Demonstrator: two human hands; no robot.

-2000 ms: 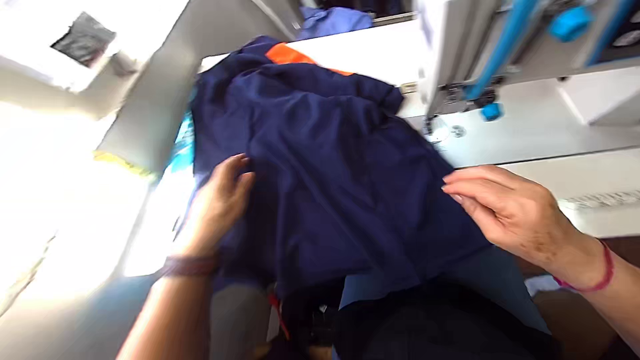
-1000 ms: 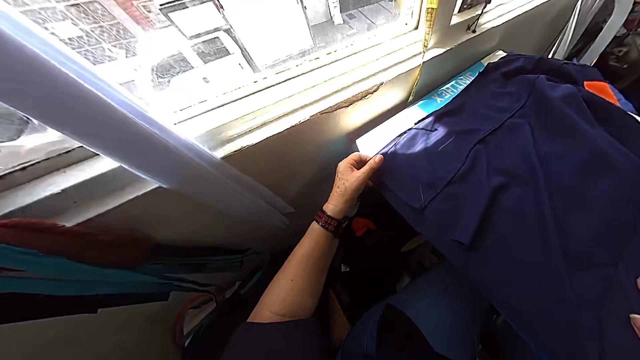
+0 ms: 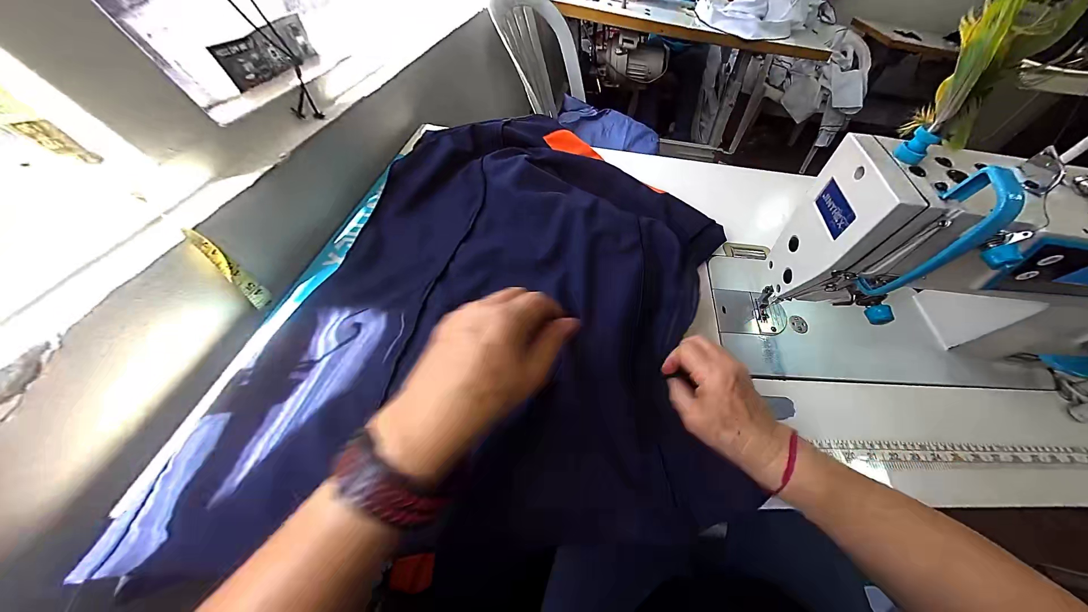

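Note:
A dark navy garment [image 3: 544,229] with an orange patch [image 3: 571,143] near its far edge lies spread over the sewing table, its near part hanging toward my lap. My left hand [image 3: 489,365], blurred, is over the middle of the cloth with its fingers curled; whether it pinches fabric I cannot tell. At the garment's right edge, my right hand [image 3: 718,399] has thumb and fingertips closed on the cloth. The needle area of an industrial sewing machine [image 3: 769,310] is just beyond my right hand, to its right.
A measuring tape [image 3: 952,453] runs along the table's near edge at right. Another yellow tape [image 3: 228,268] hangs at the wall and window ledge on the left. Behind stand a white plastic chair [image 3: 537,55] and a second worktable [image 3: 697,25] with pale cloth on it.
My left hand has left the garment's left edge, where it was a second ago, and is over its middle. The view has swung back right from the window, bringing the machine into sight again.

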